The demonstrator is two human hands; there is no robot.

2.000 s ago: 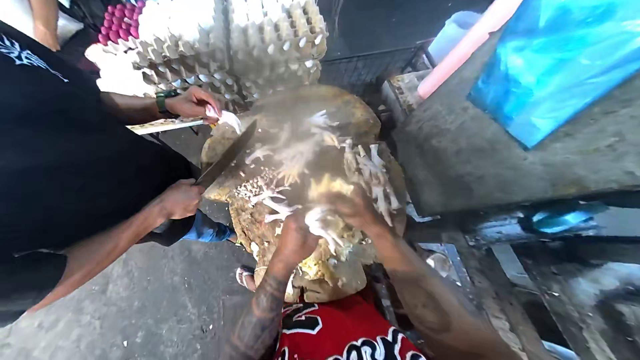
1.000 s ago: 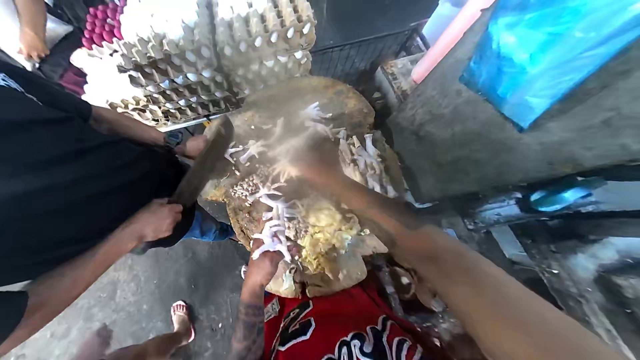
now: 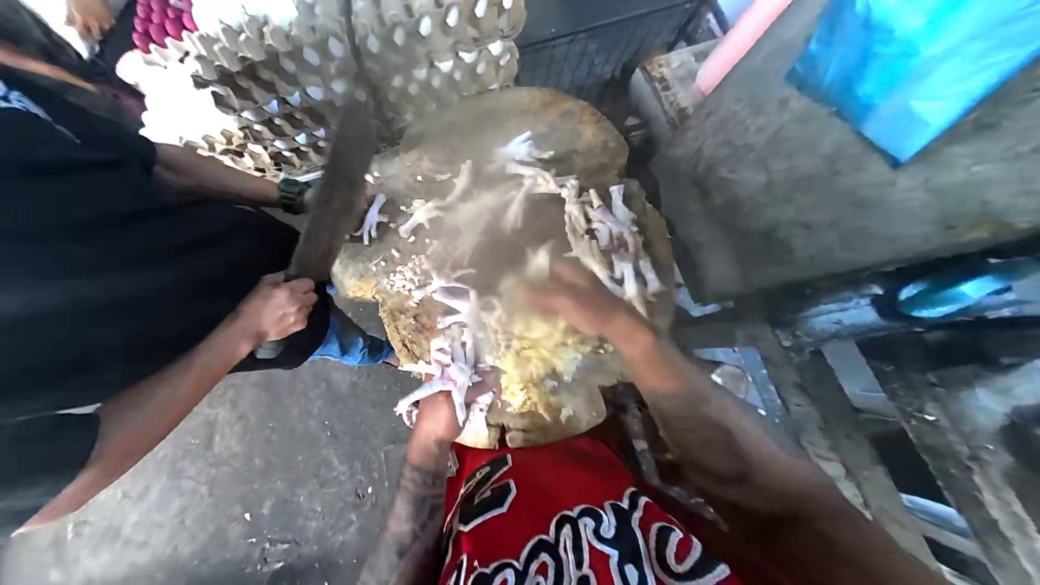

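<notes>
My left hand is at the near edge of a worn wooden chopping block, under and against a pile of pale chicken feet; its fingers are mostly hidden. Blurred by motion, my right hand is over the block with a pale yellowish thing at its fingertips, and its grip is unclear. Beneath it lies a heap of yellow peeled scraps. More chicken feet lie in a row on the block's right side, and small cut bits are scattered at its left.
At the left, a co-worker's hand grips a large cleaver raised by the block's left edge. Stacked egg trays stand behind. To the right are a concrete ledge, a blue plastic bag and a pink pipe.
My right hand has come back toward me from farther over the block. My left hand, among the scraps two seconds ago, is now at the feet pile. The co-worker's cleaver is raised higher.
</notes>
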